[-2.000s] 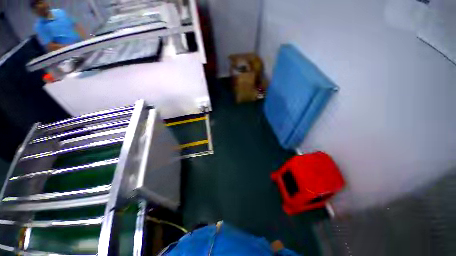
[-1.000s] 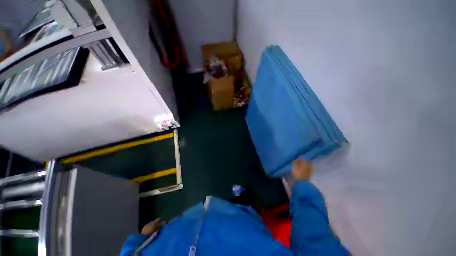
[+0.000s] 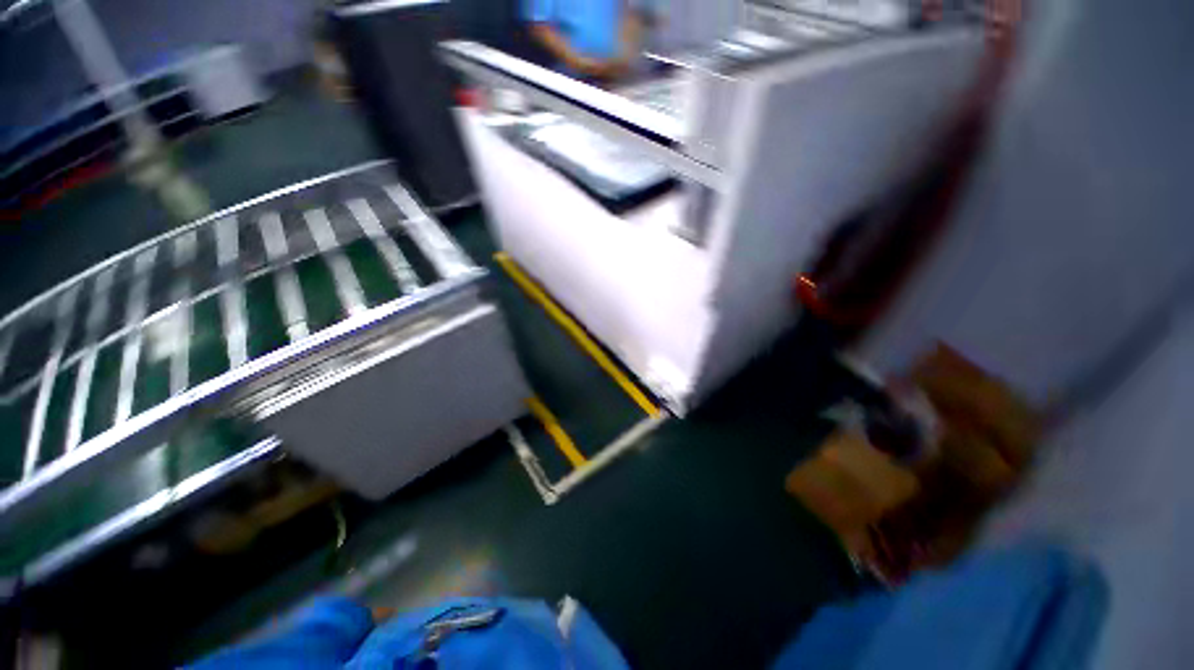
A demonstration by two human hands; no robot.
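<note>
The roller conveyor with shiny rails and cross rollers runs along the left. A grey side panel is at its near end. My blue sleeve and smock show at the bottom edge. A small skin-toned patch beside the sleeve may be part of my left hand; it is too small and blurred to read its fingers. My right hand is not in view. A blurred blue shape at the bottom right looks like the blue pads by the wall.
A white machine housing with a dark-edged panel stands ahead, and a person in blue is behind it. Yellow and white lines mark the green floor. Brown cartons stand at the right near the grey-white wall. A dark cabinet is at the back.
The view has swung left: conveyor and housing show more fully, and the cartons have shifted right and down. My right hand, earlier at the blue pads, has left the view, as has the red stool.
</note>
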